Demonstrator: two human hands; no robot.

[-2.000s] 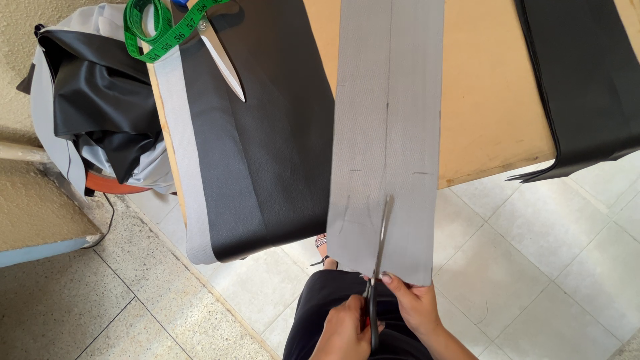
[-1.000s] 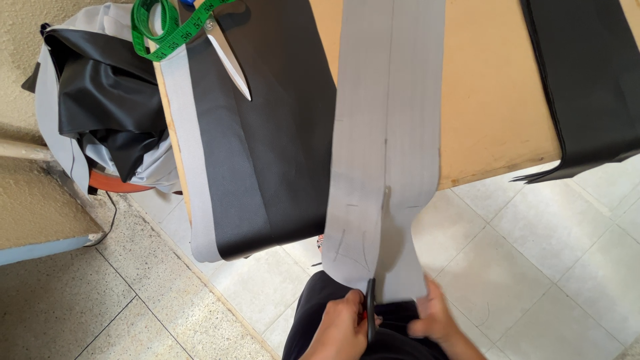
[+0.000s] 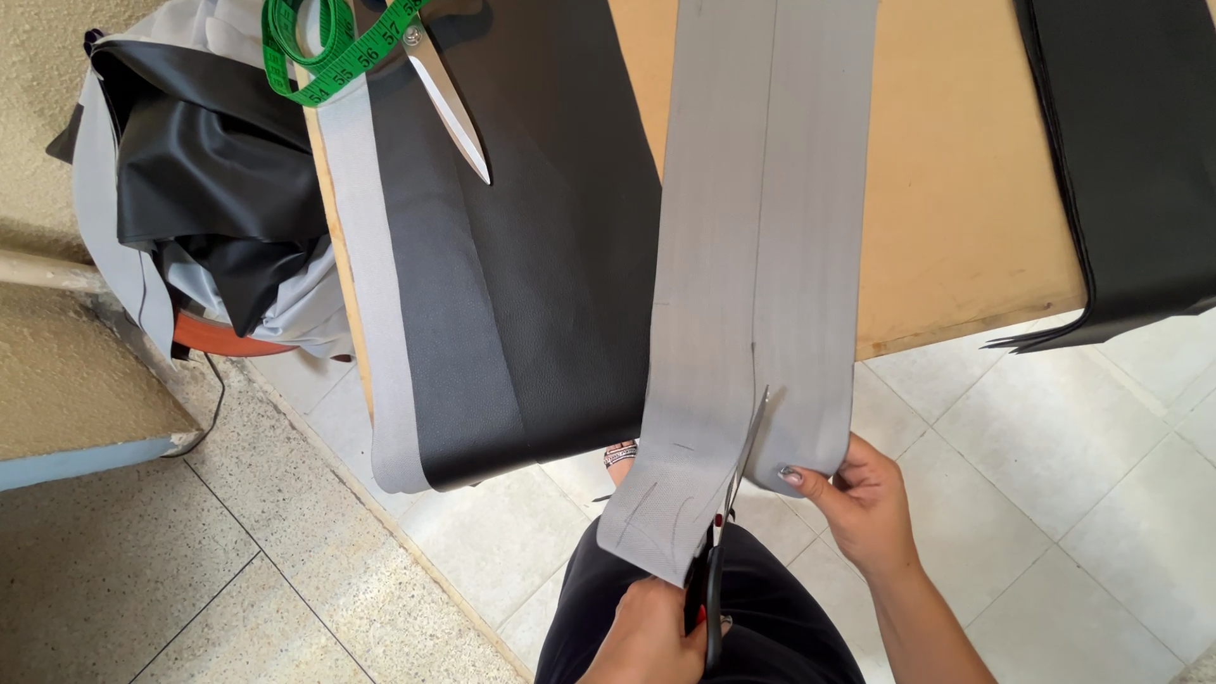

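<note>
My left hand (image 3: pixel 660 622) holds scissors (image 3: pixel 717 570) by black handles. Their blades point up into a slit along the pencil line of a long grey strip of material (image 3: pixel 760 266). The slit parts its lower end into two flaps. My right hand (image 3: pixel 869 508) pinches the right flap at its lower right edge, thumb on top. The left flap, with several short pencil marks, hangs over my dark-clothed lap beside my left hand. The upper part of the strip lies on the wooden table (image 3: pixel 959 190).
Black grey-backed material (image 3: pixel 560 285) drapes over the table's front edge at left. On it lie other scissors (image 3: pixel 451 114) and a green tape measure (image 3: pixel 366 57). Folded black material (image 3: pixel 1130 171) overhangs at right. An orange-rimmed container (image 3: pixel 228 337) heaped with material stands at far left.
The slit reaches farther up the strip. My left hand and the scissors have moved up along it. My right hand, apart from the strip's lower end a second ago, now grips the right flap higher up.
</note>
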